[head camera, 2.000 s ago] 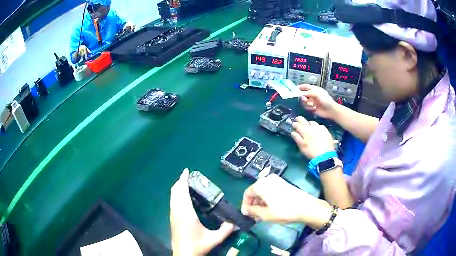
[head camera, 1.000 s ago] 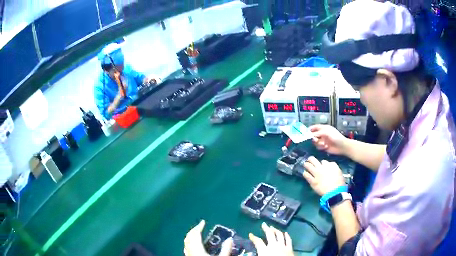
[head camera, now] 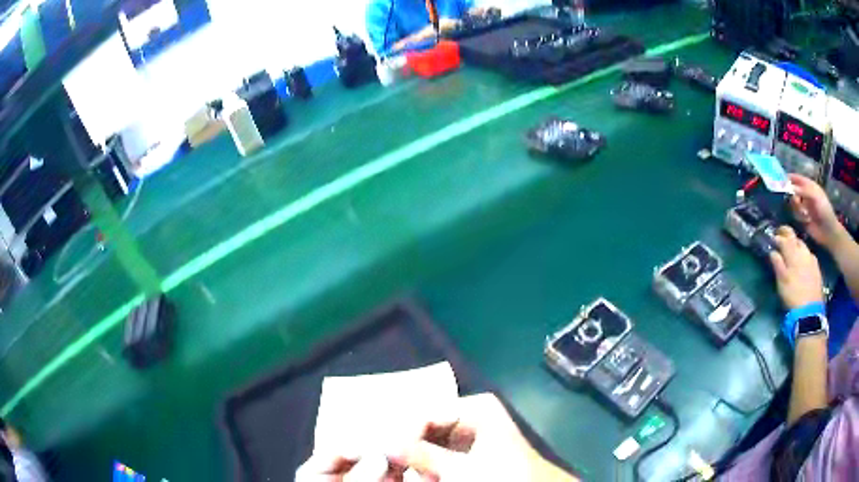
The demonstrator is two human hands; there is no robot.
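Note:
A white paper sheet (head camera: 386, 405) lies over the shallow black tray (head camera: 247, 424) at the bottom. My left hand (head camera: 353, 468) is at its lower edge, mostly cut off by the picture's edge. My right hand (head camera: 471, 441) comes in from the lower right over the sheet, fingers curled. The fingertips of both hands are close together; whether they hold the sheet or something small cannot be told. An open camera unit (head camera: 610, 356) with a round ring lies right of the tray, a black lead at its panel half.
Another open unit (head camera: 705, 290) lies beyond. A coworker's hands hold a blue-and-white card (head camera: 770, 172) and touch a unit (head camera: 752, 226) near power supplies (head camera: 744, 115). A dark unit (head camera: 565, 138) and black block (head camera: 149, 329) sit farther off. A green-white piece (head camera: 640, 438) lies right.
The view has swung left and down. My hands have left the open unit, which now lies flat on the mat, and are over the white sheet. The coworker still holds the card.

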